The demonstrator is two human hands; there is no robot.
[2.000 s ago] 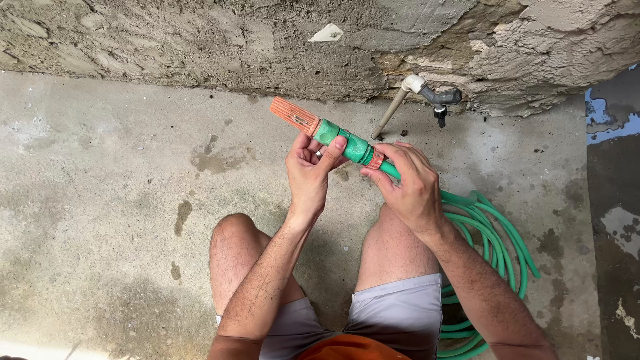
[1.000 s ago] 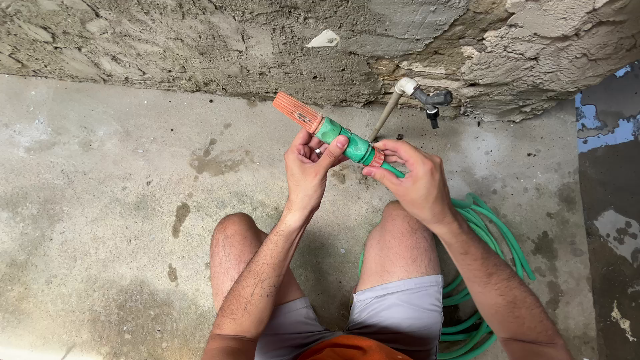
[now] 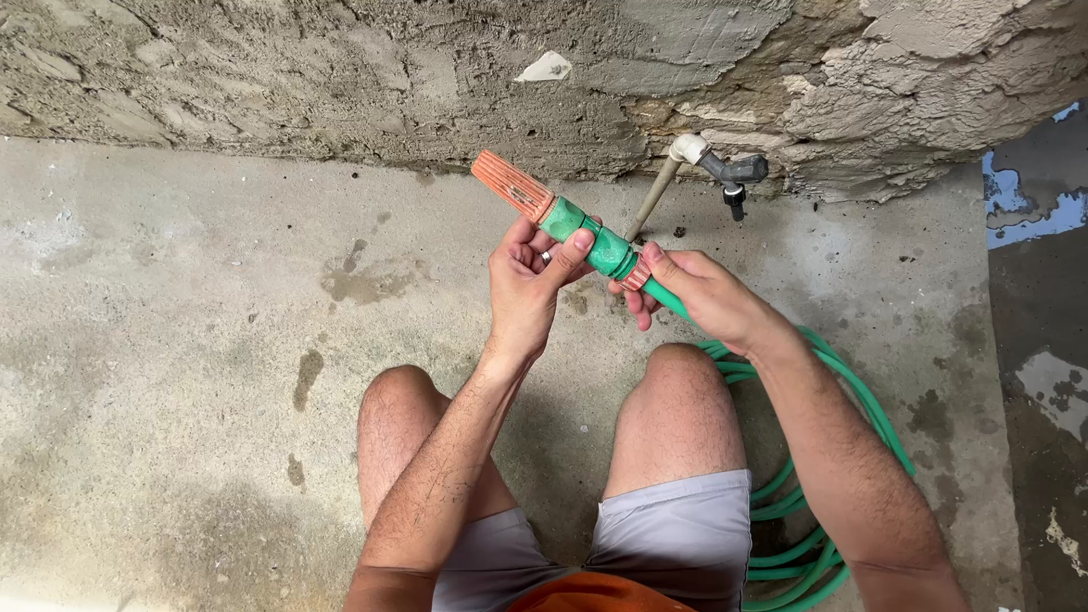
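My left hand (image 3: 540,276) grips the green body of a plastic hose spray nozzle (image 3: 564,218), thumb on top, a ring on one finger. The nozzle's ribbed orange tip points up and left. Directly behind it is a green hose connector (image 3: 609,252) with an orange ribbed collar nut (image 3: 634,274). My right hand (image 3: 693,289) has its thumb at this collar nut, with the fingers partly hidden beneath. From the nut a green garden hose (image 3: 667,299) runs under my right hand. More of the hose lies coiled on the ground beside my right knee, partly covered by my forearm.
A grey plastic tap (image 3: 733,170) on a white elbow and an upright pipe (image 3: 654,200) stands by the rough cement wall (image 3: 382,85), just beyond my hands. The concrete floor (image 3: 212,340) has damp spots. At right, past an edge, is a darker wet surface (image 3: 1041,314).
The thumb and fingers of my right hand have shifted around the collar nut, with some fingertips now showing below the hose. My left hand keeps its hold on the nozzle.
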